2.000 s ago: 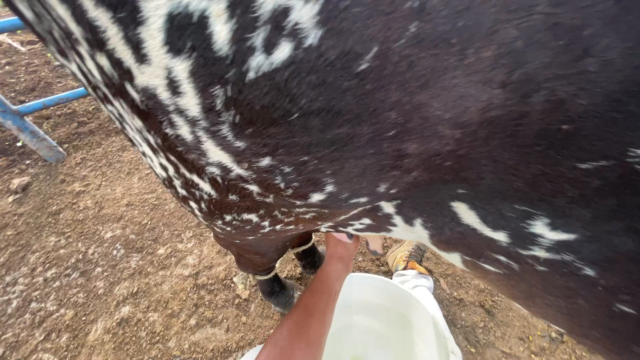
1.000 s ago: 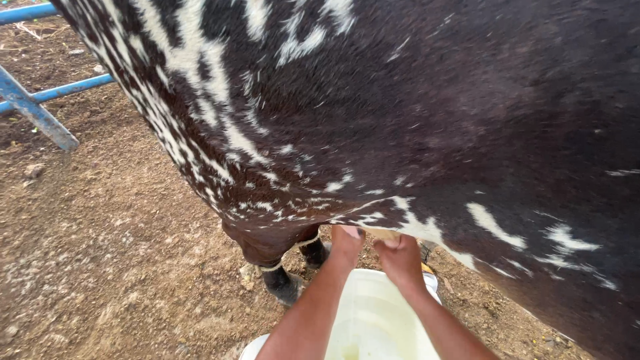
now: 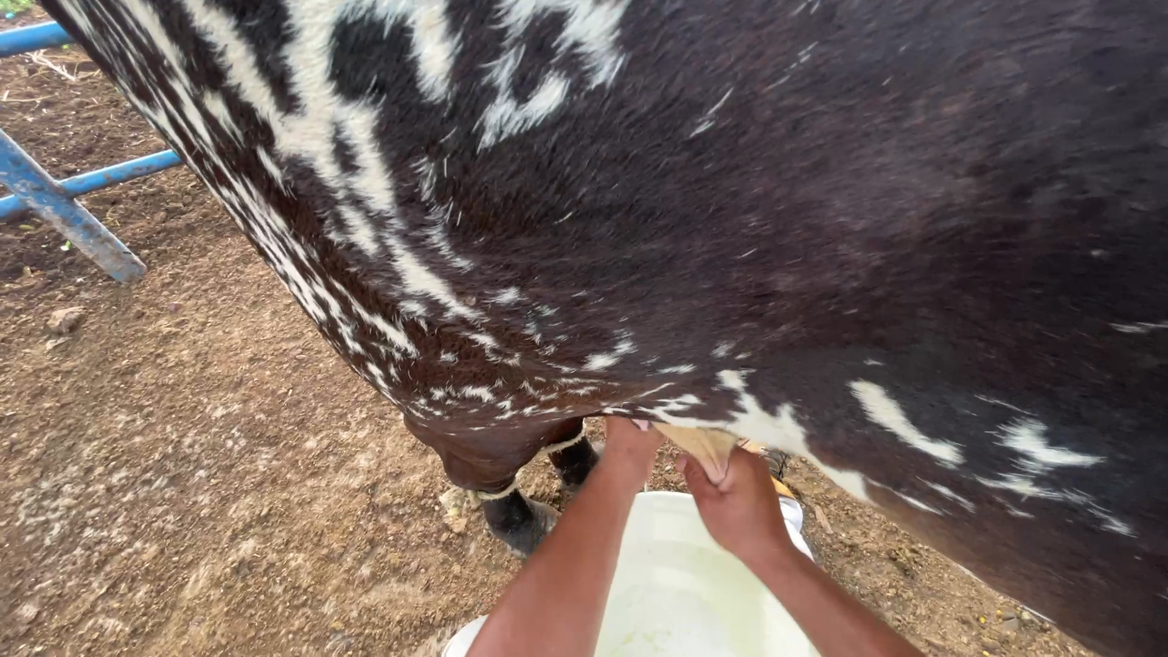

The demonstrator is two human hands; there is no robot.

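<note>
A dark brown cow (image 3: 776, 228) with white patches fills the upper view. Under its belly my right hand (image 3: 739, 497) is closed around a pale teat (image 3: 712, 447) of the udder. My left hand (image 3: 631, 447) reaches up beside it against the udder; its fingers are hidden behind the cow's flank, so its grip does not show. Below and between my forearms stands a white plastic bucket (image 3: 680, 575), its mouth upward, with pale marks on the inside.
The cow's hind legs (image 3: 520, 520) stand left of my forearm, with pale rope around them. A blue metal rail (image 3: 68, 214) with a slanted brace is at the upper left. A shoe (image 3: 783, 488) shows partly behind the bucket. The ground is dirt with small stones.
Two seconds ago only my left arm showed at the udder. My right hand has since come in from the right and closed on a teat above the bucket.
</note>
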